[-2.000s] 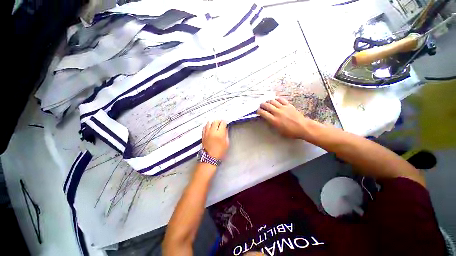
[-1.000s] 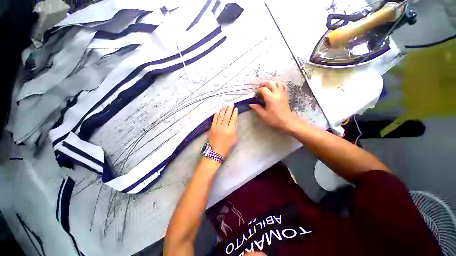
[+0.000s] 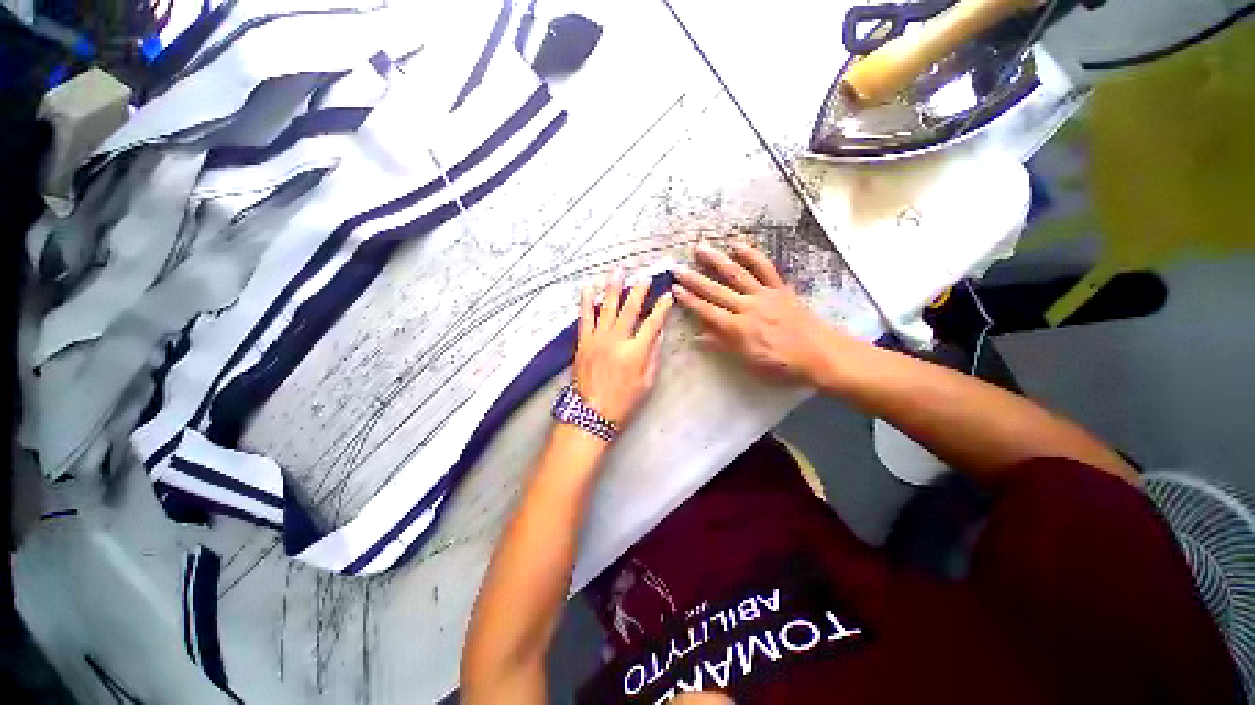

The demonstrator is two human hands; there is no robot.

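Observation:
A long curved waistband strip (image 3: pixel 485 413), navy along its near edge and white along its far edge, lies on the white marked table. My left hand (image 3: pixel 619 344) rests flat on the strip near its right end, fingers spread and pointing away from me. My right hand (image 3: pixel 750 310) lies palm down just right of it, with its fingertips at the strip's end. Neither hand is closed round the strip. The fingers cover part of that end. At the lower left the strip joins a folded white-and-navy striped part (image 3: pixel 227 475).
A steam iron (image 3: pixel 936 83) with a wooden handle stands on a pale rest (image 3: pixel 936 214) at the upper right. Grey-white cut pieces (image 3: pixel 117 262) are heaped at the left. Striped waiting bands (image 3: pixel 399 207) lie at the far side. A navy strip (image 3: pixel 202 620) lies lower left. A fan (image 3: pixel 1204 551) shows lower right.
My right hand has gone from curled fingers on the strip's end to lying flatter. My left fingers have spread. The strip shows more navy along its near edge. The whole view has shifted.

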